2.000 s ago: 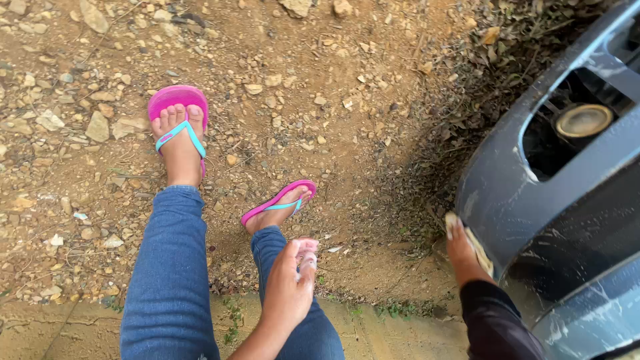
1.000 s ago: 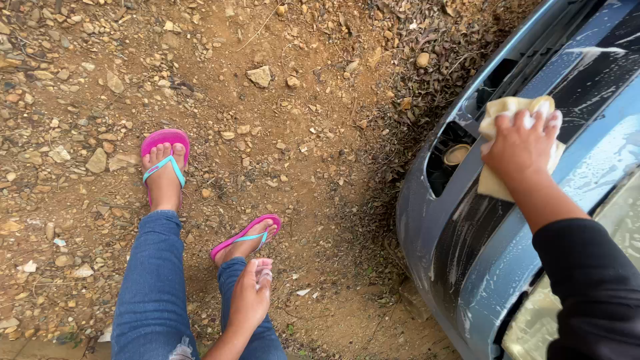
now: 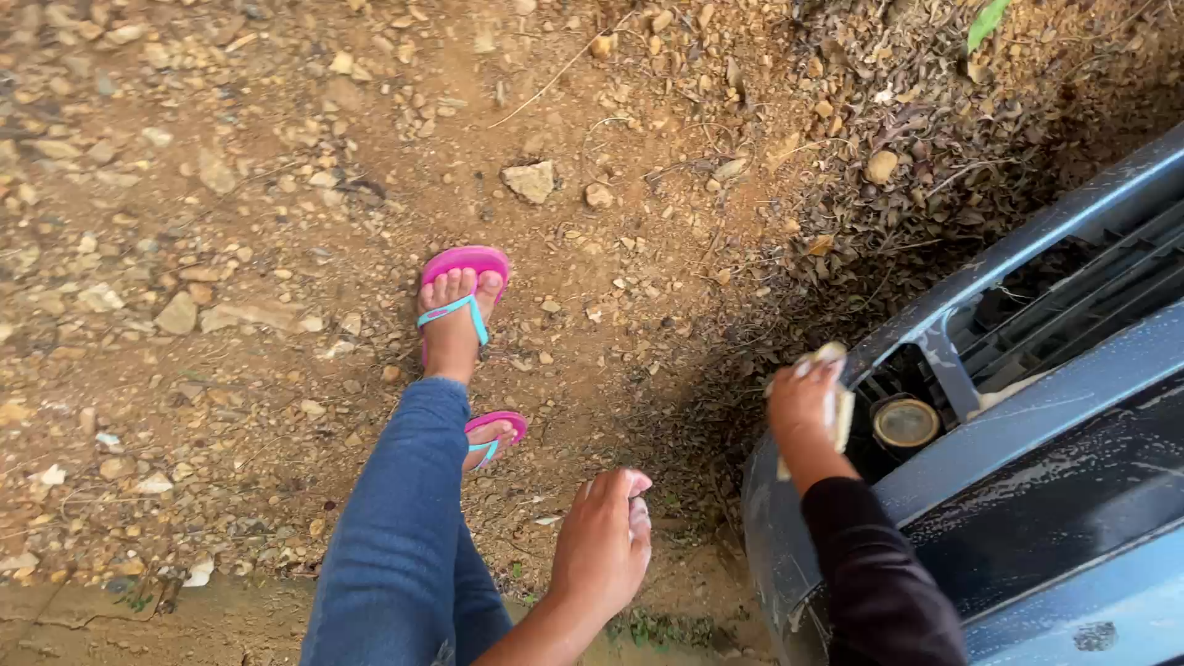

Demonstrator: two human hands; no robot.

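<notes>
My right hand (image 3: 803, 402) grips a soapy yellowish sponge or cloth (image 3: 844, 418) at the corner of the car's front bumper (image 3: 999, 435), beside the round fog lamp (image 3: 906, 423). Whether the cloth touches the bumper there cannot be told. Suds show on the fingers. My left hand (image 3: 606, 536) hangs over the ground left of the car, its fingers loosely curled, with suds on the fingertips and nothing visible in it. Wet suds and drops cover the dark band and blue-grey panels of the bumper.
Stony dirt ground (image 3: 277, 277) lies under my feet, which wear pink flip-flops (image 3: 465, 264) with turquoise straps. Dry leaves (image 3: 888, 213) are heaped along the car's front. A concrete edge (image 3: 231, 620) runs along the bottom. A larger stone (image 3: 530, 181) lies farther ahead.
My right hand with the cloth has moved from the upper bumper beyond the fog lamp to its near left corner. One foot has stepped toward the car. The left hand remains loosely curled.
</notes>
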